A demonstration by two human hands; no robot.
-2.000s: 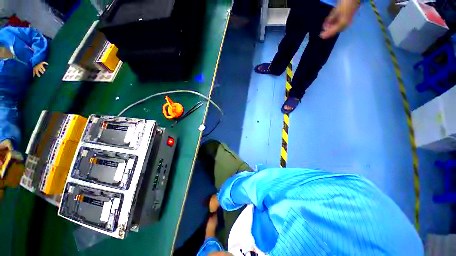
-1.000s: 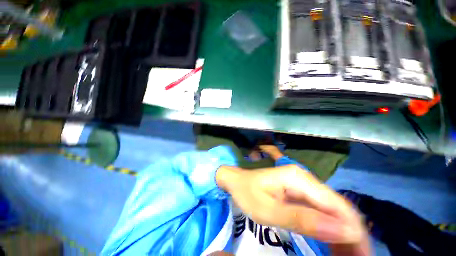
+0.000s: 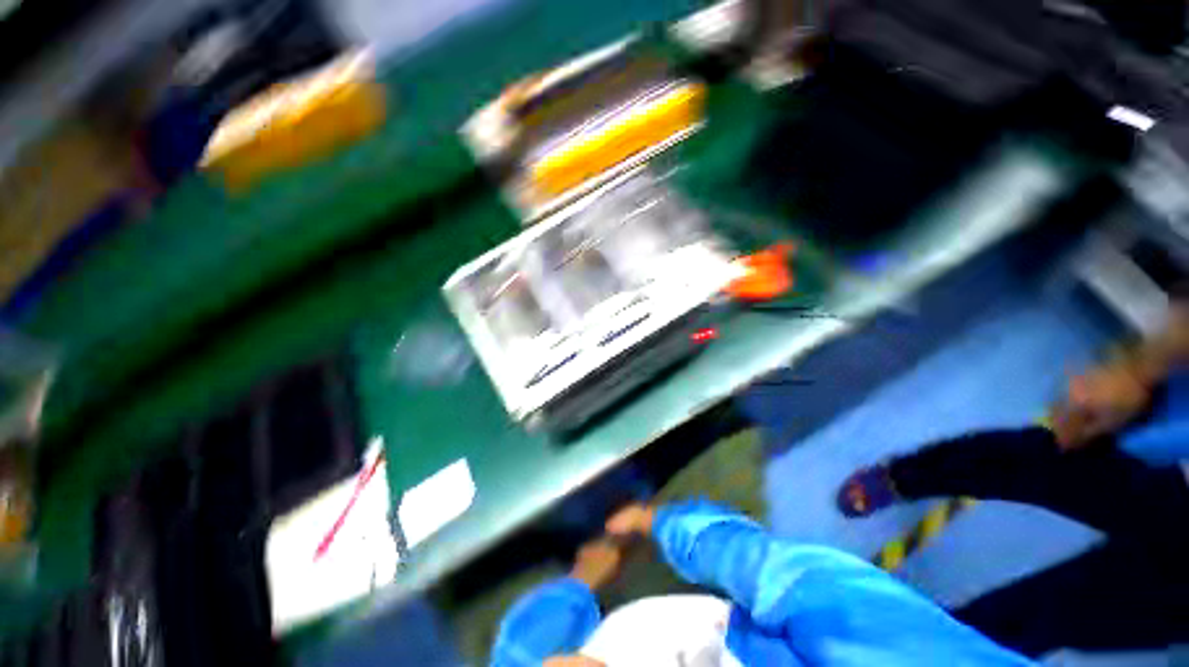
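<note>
The view is blurred. The grey-white metal box [image 3: 574, 378] stands on the green bench, a red lit switch at its front edge. Phone housings [image 3: 587, 276] lie in the slots on its top, too smeared for detail. My left hand [image 3: 596, 563] and my right hand [image 3: 632, 521] are small and close together over my lap, below the bench edge and away from the box. Their fingers are too blurred to show whether they hold anything.
Black trays [image 3: 248, 482] lie on the left, beside white paper [image 3: 307, 573] with a red pen [image 3: 342, 511] and a white card [image 3: 438, 503]. An orange object [image 3: 764, 272] is beside the box. A person's hand [image 3: 1106, 397] and dark trouser legs are at right.
The view has swung and tilted. My left hand, large and raised near the camera one second ago, is now low beside my right hand. The box still holds the housings.
</note>
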